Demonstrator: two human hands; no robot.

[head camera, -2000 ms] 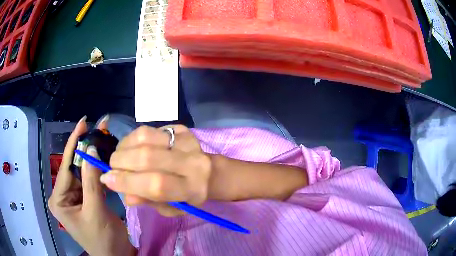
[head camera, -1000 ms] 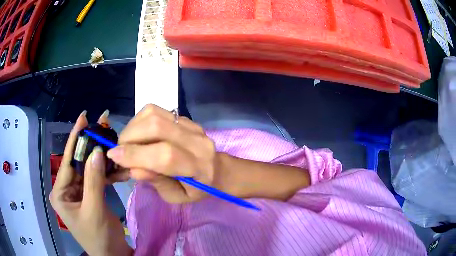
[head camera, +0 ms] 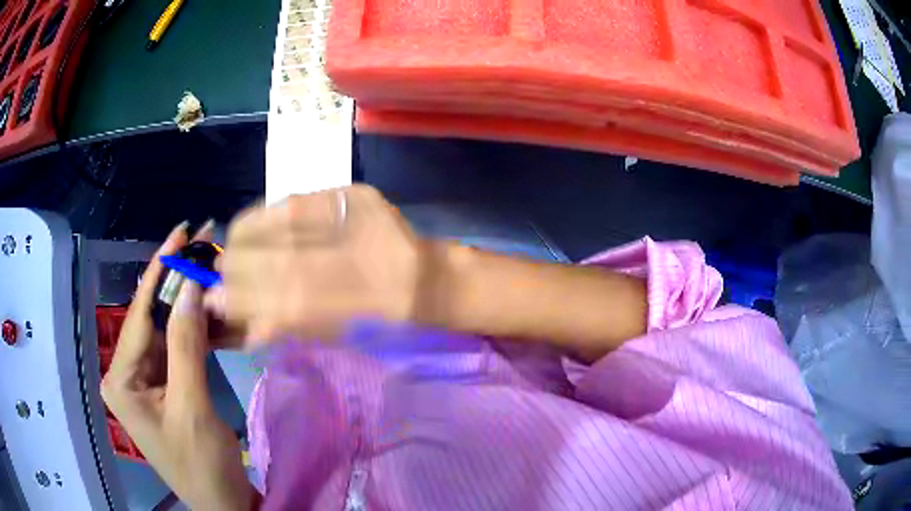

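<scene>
My left hand (head camera: 180, 379) holds a small black rounded device housing (head camera: 203, 255) between thumb and fingers, at the left above the lap. A pale strip shows on the housing's side beside my thumb. My right hand (head camera: 325, 269) is blurred and grips a blue plastic stick (head camera: 190, 268). The stick's tip lies at the housing, and touching cannot be told for sure. The stick's rear end is a blue smear below my wrist. My right hand hides part of the housing.
A white liner sheet (head camera: 310, 150) with tan rectangles hangs over the bench edge. Red-orange foam trays (head camera: 599, 90) are stacked right of it. A filled red tray (head camera: 40, 60), yellow tool (head camera: 165, 22) and crumpled scrap (head camera: 188, 111) lie left. A machine panel (head camera: 40, 339) stands at left.
My right hand has moved with the blue stick and is now blurred over the housing's right side. The right sleeve has shifted up and right. My left hand still holds the housing, slightly turned.
</scene>
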